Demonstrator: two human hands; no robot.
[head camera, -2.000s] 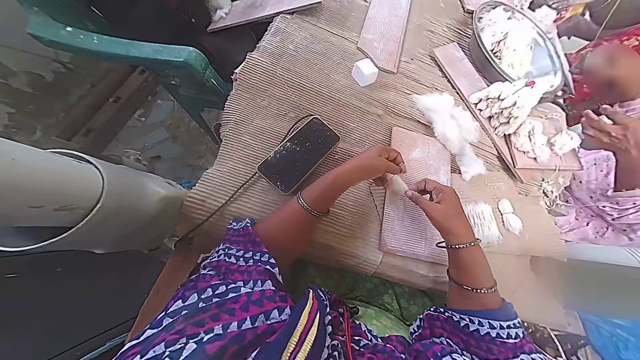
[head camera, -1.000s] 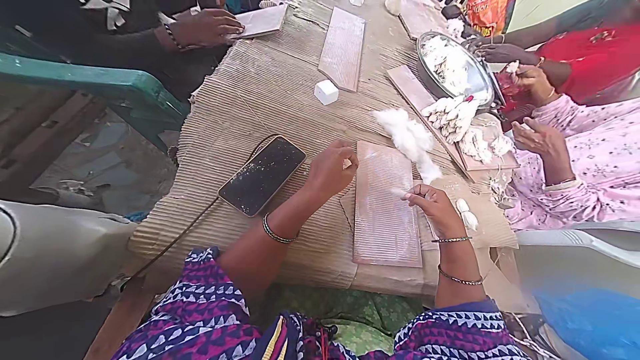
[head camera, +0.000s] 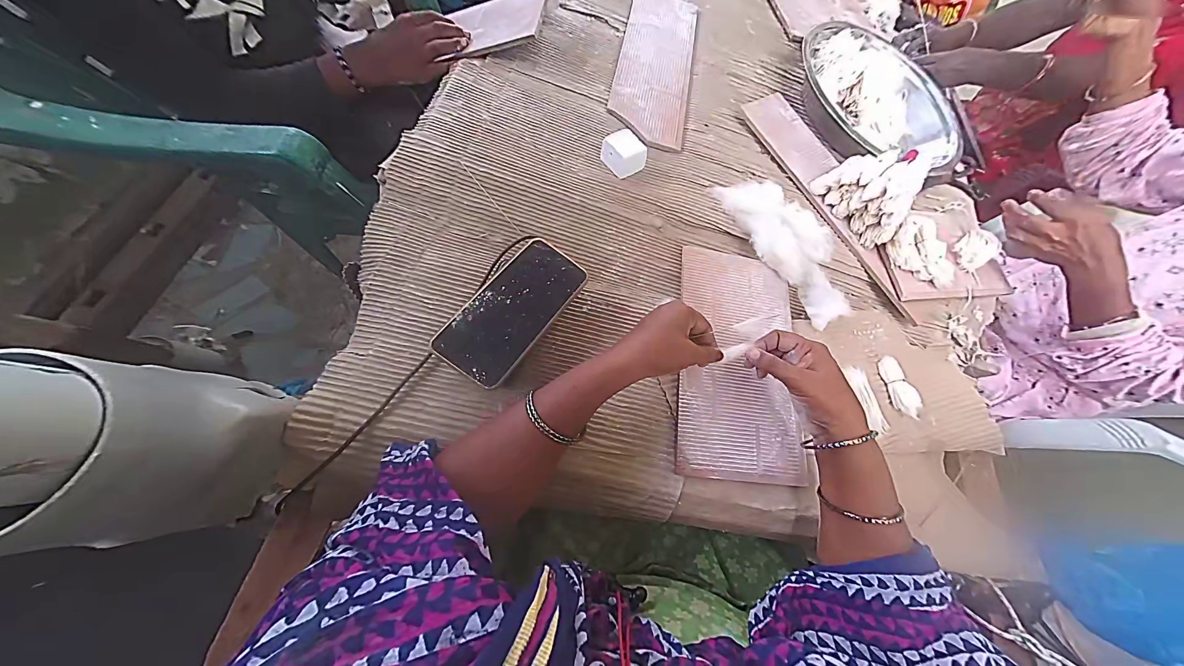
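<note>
A small white tuft of cotton fibre (head camera: 737, 351) is stretched between my hands, above a ridged pinkish board (head camera: 740, 416). My left hand (head camera: 680, 340) pinches its left end with thumb and fingers; my right hand (head camera: 803, 370) pinches the other end. Loose white cotton (head camera: 777, 236) lies just beyond the board, partly over the table covering. Right of my right hand are thin white cotton strands (head camera: 865, 398) and a small tied white bundle (head camera: 899, 387).
A smartphone (head camera: 509, 313) with a cable lies left on the corrugated cardboard (head camera: 435, 213). Beyond are a white cube (head camera: 623, 153), another board (head camera: 654, 69), a metal bowl of cotton (head camera: 819, 102) and piled white bundles (head camera: 869, 199). Co-workers' hands (head camera: 407, 51) are at far left and right (head camera: 1073, 245).
My hands were apart over the board a second ago and have come together, with the fibre now between them. The view has shifted since the earliest frame.
</note>
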